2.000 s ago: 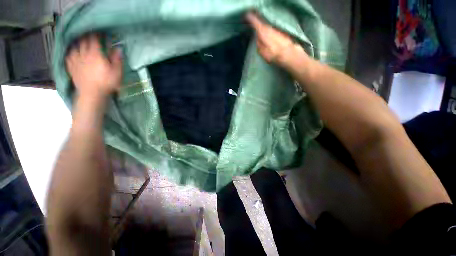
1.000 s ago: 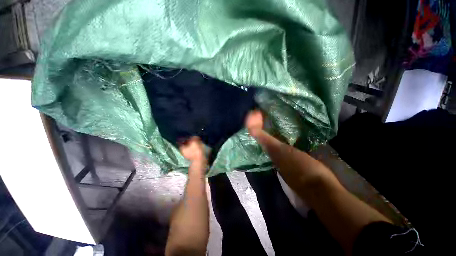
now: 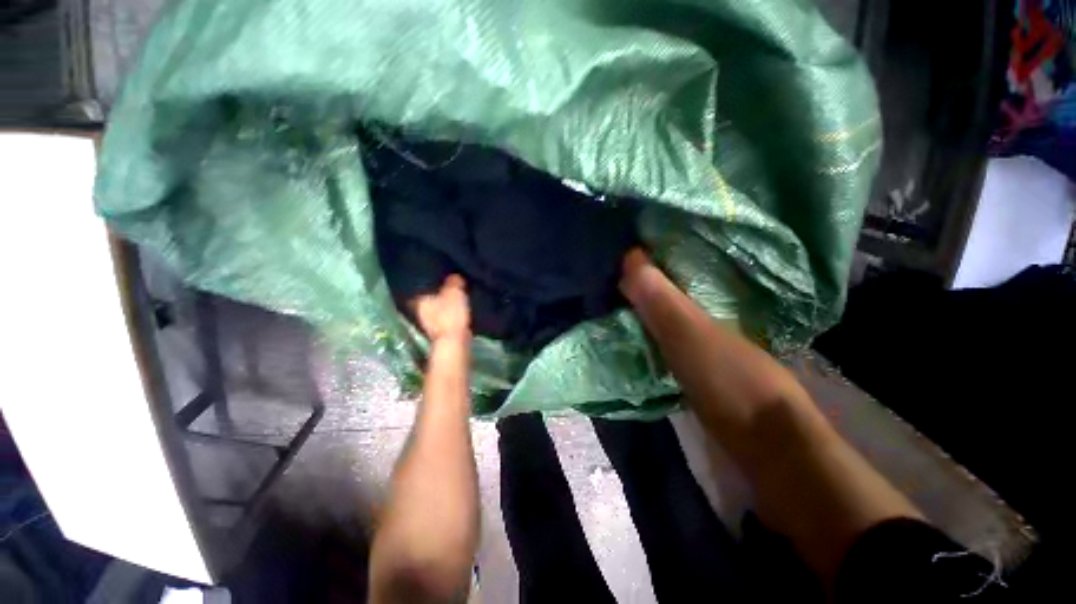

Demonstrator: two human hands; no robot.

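Note:
A large green woven sack (image 3: 472, 71) fills the upper view, its crinkled mouth open towards me. Black cloth (image 3: 507, 230) lies bunched inside the mouth. My left hand (image 3: 443, 309) is at the lower left of the opening, its fingers curled into the black cloth. My right hand (image 3: 638, 277) reaches in at the right side of the opening; its fingers are hidden by the cloth and shadow, so its grip cannot be told.
A white board (image 3: 83, 354) stands at the left, with a dark metal frame (image 3: 254, 442) beside it. A black garment heap (image 3: 968, 366) lies at the right. Another white panel (image 3: 1017, 224) and multicoloured cloth (image 3: 1032, 71) are at the far right. My striped legs are below the sack.
Both hands have gone from the sack's rim into its mouth, to the black cloth. The rim has opened and sagged, and the cloth now looks more bunched between my hands.

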